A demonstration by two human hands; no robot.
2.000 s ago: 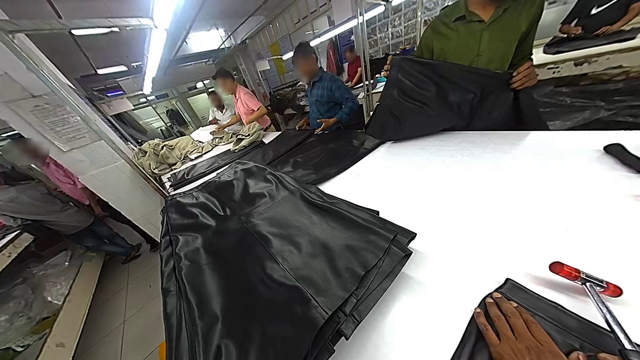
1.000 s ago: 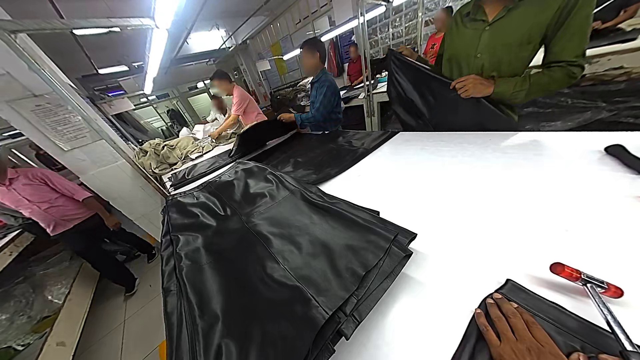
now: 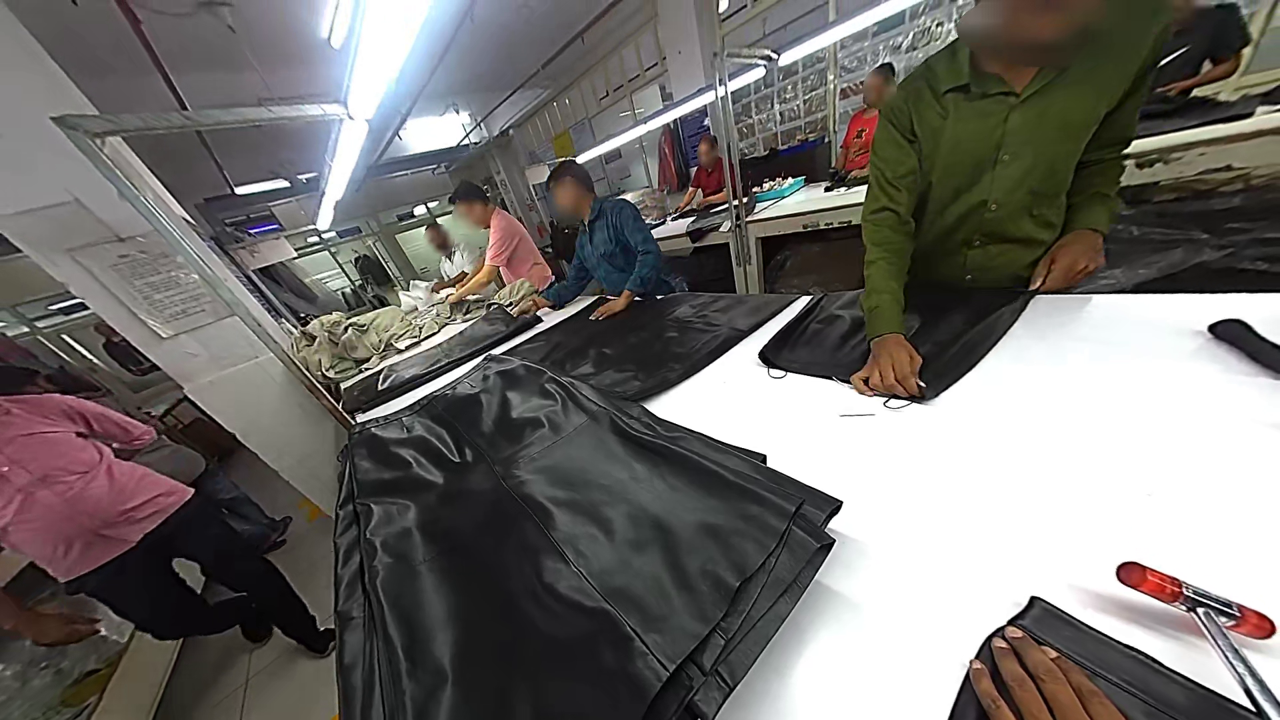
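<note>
At the bottom right, my left hand [image 3: 1045, 682] lies palm down, fingers slightly apart, on a black leather-like piece [image 3: 1150, 680] with a stitched edge; the frame cuts off the wrist. Just right of it is a mallet [image 3: 1195, 600] with red ends, its metal handle running out of the lower right corner. Whether a hand holds that handle is hidden, and my right hand is out of view. Left of my left hand, a stack of black leather-like skirts [image 3: 580, 530] lies spread on the white tabletop [image 3: 930, 520], its layered hems turned toward the right.
Across the table, a co-worker in a green shirt has both hands at a black garment piece [image 3: 900, 335]. Another black piece [image 3: 660, 340] lies beyond the skirts, near beige cloth [image 3: 370, 345]. A black curved item [image 3: 1245, 342] rests at the right edge. A person in pink is at left.
The co-worker in green has lowered the raised black piece onto the table and leans over it. At left, the person in pink appears larger and closer. My left hand and the mallet look unchanged.
</note>
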